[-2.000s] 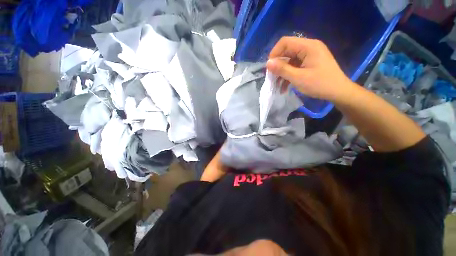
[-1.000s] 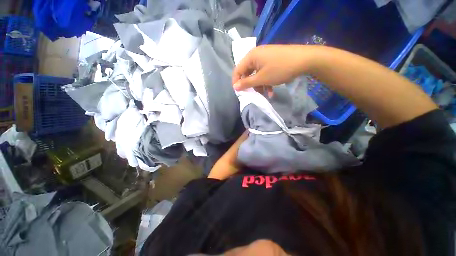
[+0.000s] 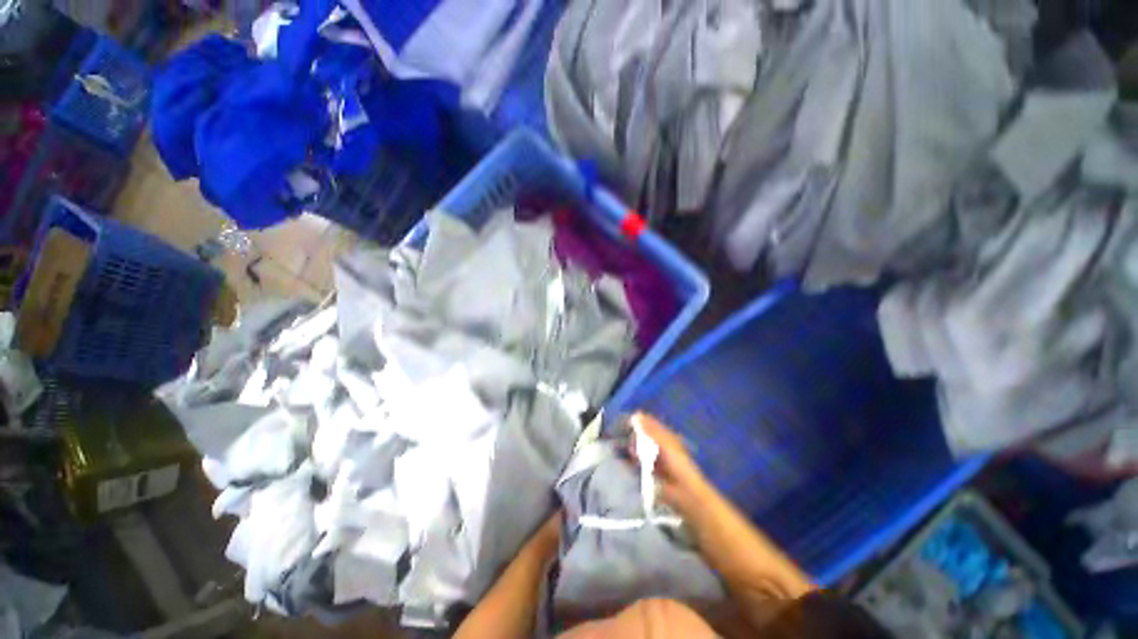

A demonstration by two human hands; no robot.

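A small grey bundle (image 3: 630, 568), cinched with a thin white tie (image 3: 624, 522), stands upright low at the centre, close to my body. My right hand (image 3: 661, 459) is at its upper right side and holds its top edge beside a white strip or piece. My left hand (image 3: 550, 534) is at its left side, mostly hidden behind the cloth, so its fingers cannot be made out. A large heap of grey and white pieces (image 3: 412, 437) lies directly left of the small bundle, partly over a blue crate (image 3: 680, 268) with a red mark.
Purple fabric (image 3: 624, 268) shows in that crate. A blue crate with a dark inside (image 3: 799, 424) is right of my right hand. Large grey bundles (image 3: 861, 137) are beyond it. Royal blue pieces (image 3: 237, 125) are far left. A grey-green crate (image 3: 998, 587) holds light blue pieces at lower right.
The view has tilted up and shows more of the far side. My right hand has lowered from above the small bundle to its upper right side.
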